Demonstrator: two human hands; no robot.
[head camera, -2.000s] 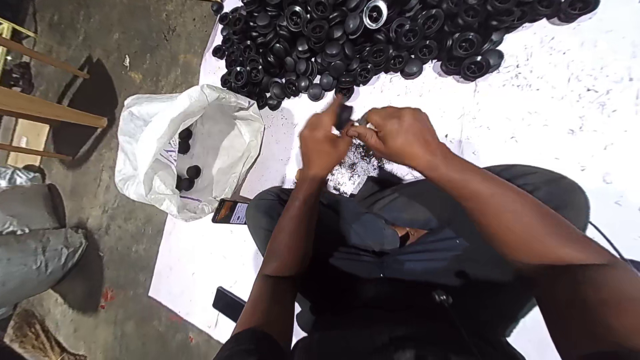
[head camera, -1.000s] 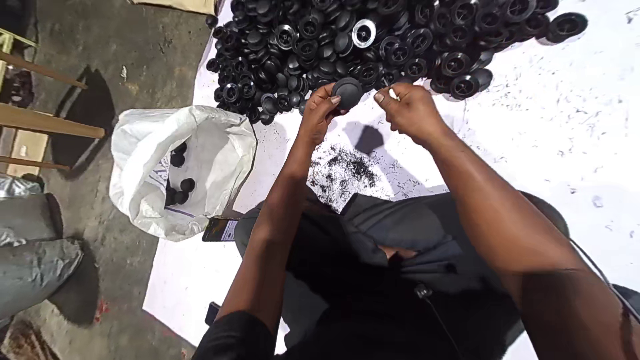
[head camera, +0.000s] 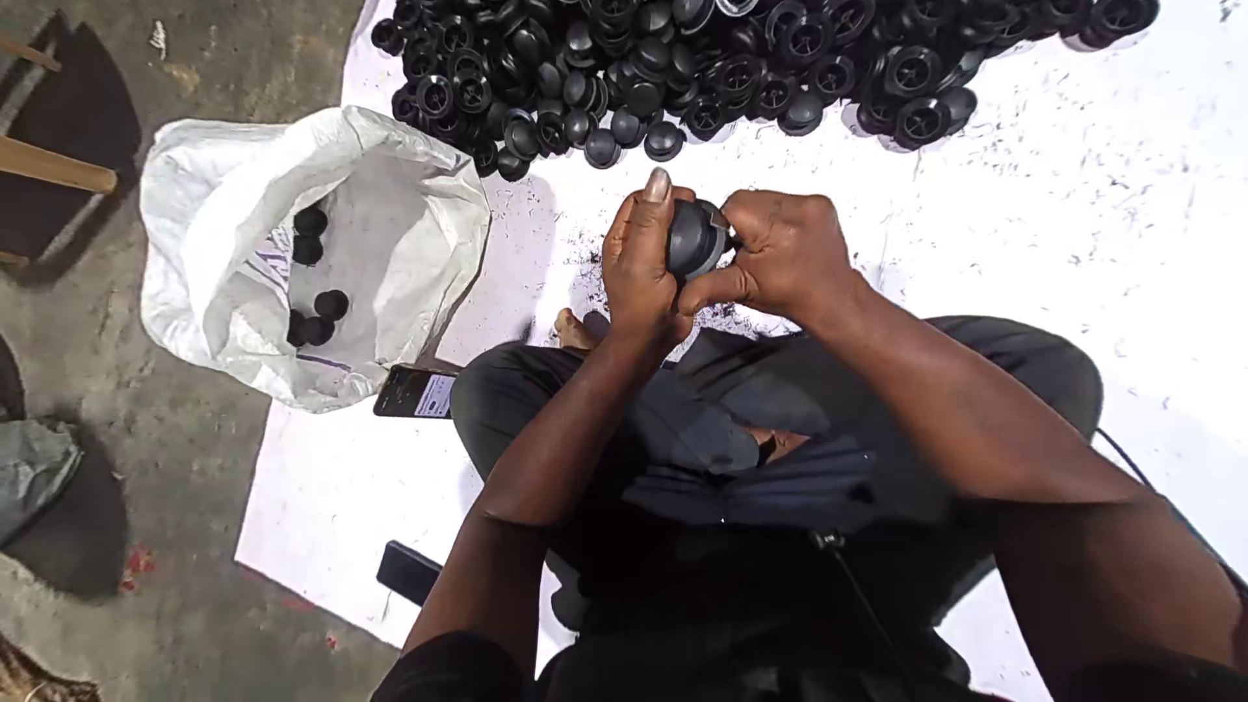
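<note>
Above my lap, my left hand (head camera: 642, 263) grips a round black plastic part (head camera: 690, 240) with a domed face, its thumb pointing up. My right hand (head camera: 785, 252) presses against the part's right edge with bent fingers, and its thumb reaches under toward my left hand. Something small and dark shows between the right fingers and the rim; whether it is a tool or a piece of the part, I cannot tell. Beyond the hands lies a large heap of similar black plastic parts (head camera: 643, 97), some dome side up, others showing spoked undersides.
An open white woven sack (head camera: 234, 195) with several black round pieces (head camera: 310, 222) inside stands at the left. A smartphone (head camera: 414, 392) lies beside my knee, and a dark flat object (head camera: 409, 572) lies lower down. Black shavings dot the white sheet (head camera: 322, 497). Wooden legs (head camera: 58, 166) stand at far left.
My hands were apart a second ago, with the round part in the left one; now they are together on it. They have moved toward my lap, away from the heap.
</note>
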